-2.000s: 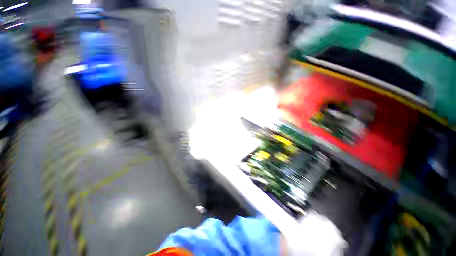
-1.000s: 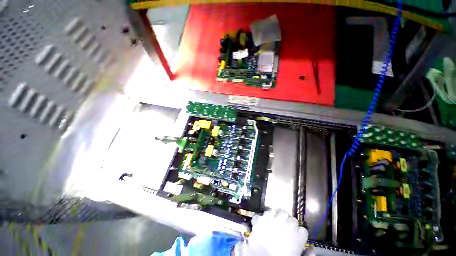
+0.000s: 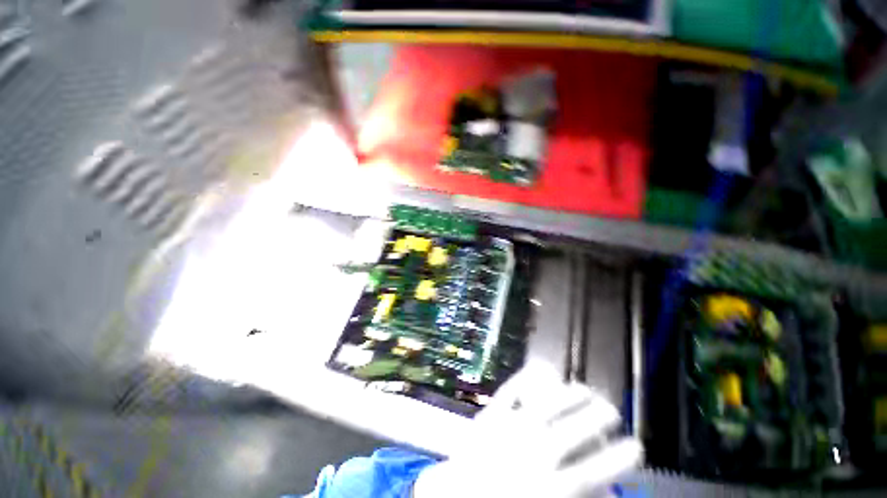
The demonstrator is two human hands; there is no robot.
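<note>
A green circuit board [image 3: 452,302] with yellow blocks and a white strip along its right side lies in a dark carrier [image 3: 443,397] on the conveyor. A plain green side strip [image 3: 433,222] runs along its far edge. My left hand [image 3: 545,433], in a white glove with a blue sleeve, is at the carrier's near right corner. Its fingers look extended and somewhat apart, with no held thing visible. Blur and glare hide whether it touches the carrier. My right hand is out of the picture.
A second board [image 3: 763,374] lies in a carrier to the right. A blue cord [image 3: 671,292] hangs across the line. A sample board [image 3: 496,131] lies on the red mat [image 3: 598,117] behind. A large pale machine [image 3: 68,233] stands at left, beside strong glare.
The view has shifted slightly and blurred since a second ago. My left hand has changed from a more curled shape to extended fingers. The near board looks unmoved on the line.
</note>
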